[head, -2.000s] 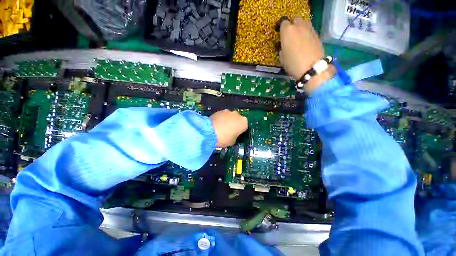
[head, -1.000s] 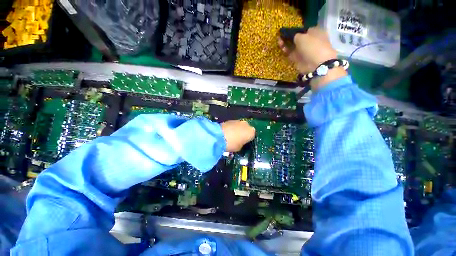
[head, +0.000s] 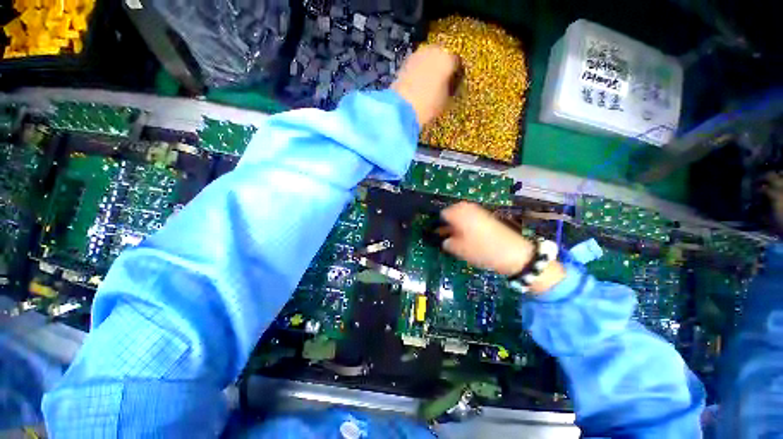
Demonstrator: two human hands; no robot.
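Observation:
A green circuit board (head: 468, 296) sits in a black carrier (head: 378, 300) in front of me. My right hand (head: 481, 237) is over the board's upper left part, with dark coverings on the fingertips; whether it holds a component cannot be told. My left hand (head: 432, 77) is at the left side of the bin of small yellow components (head: 485, 94), its fingertips hidden behind the hand. A narrow strip board (head: 468, 183) lies above the main board.
Grey block components (head: 348, 43) and a clear plastic bag (head: 227, 39) are left of the yellow bin. Large yellow blocks (head: 47, 26) are far left. A lidded white box (head: 614, 81) is at right. More boards (head: 120, 210) line the metal rail. A person's sleeve (head: 760, 330) shows at right.
My left hand has moved from the board up to the yellow bin. My right hand has come down from that bin to the board. The view has shifted slightly.

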